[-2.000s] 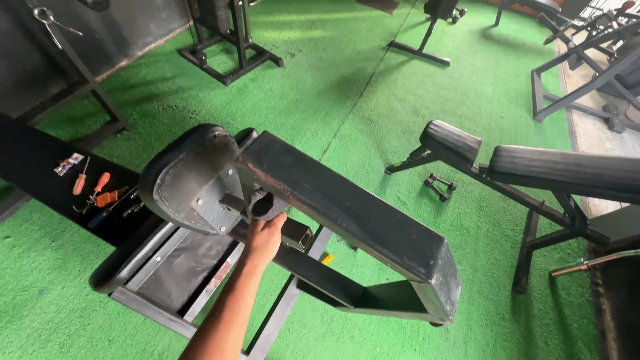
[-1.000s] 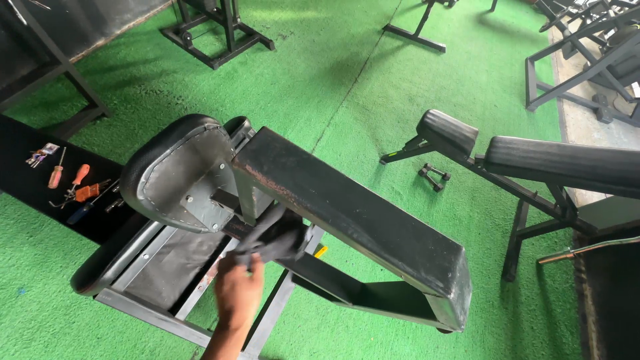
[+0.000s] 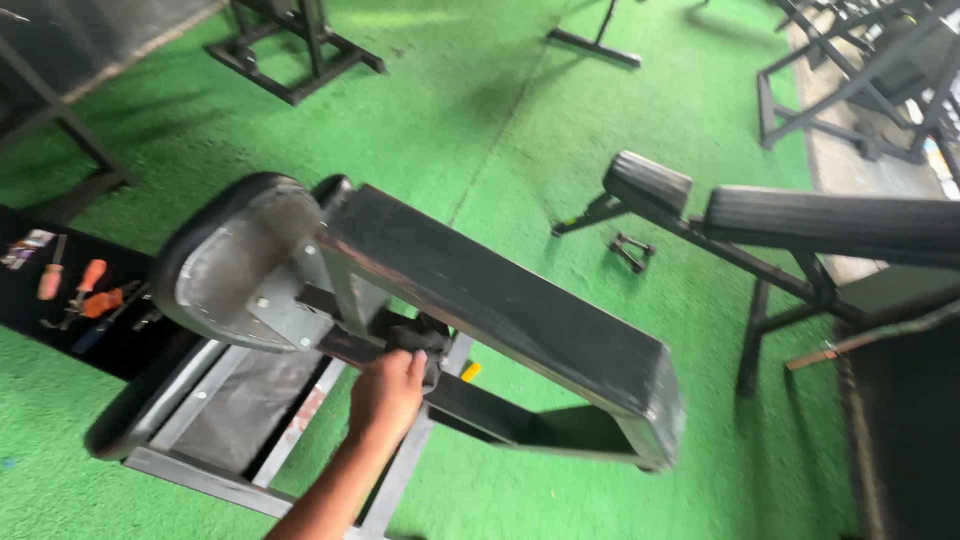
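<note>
My left hand (image 3: 390, 386) reaches in from the bottom edge, closed on a bunched dark cloth (image 3: 420, 341). The cloth lies against the lower frame tube (image 3: 480, 405) of a black exercise machine, under its long raised beam (image 3: 495, 296). Left of the hand, a padded seat (image 3: 240, 262) stands tilted with its underside and bolted metal plate (image 3: 289, 311) showing. Below it lies another black pad (image 3: 150, 397) on the metal base frame (image 3: 210, 480). A small yellow piece (image 3: 470, 372) is just right of the cloth. My right hand is out of view.
Screwdrivers (image 3: 51, 281) and other hand tools lie on a black surface (image 3: 112, 360) at the left. A padded bench (image 3: 832, 221) stands at the right, with a small dumbbell (image 3: 631, 252) on the green turf nearby. More gym machines (image 3: 300, 52) stand farther back.
The cloth and my left hand were up beside the seat's bracket two seconds ago. They have moved down onto the lower tube, with the hand still holding the cloth.
</note>
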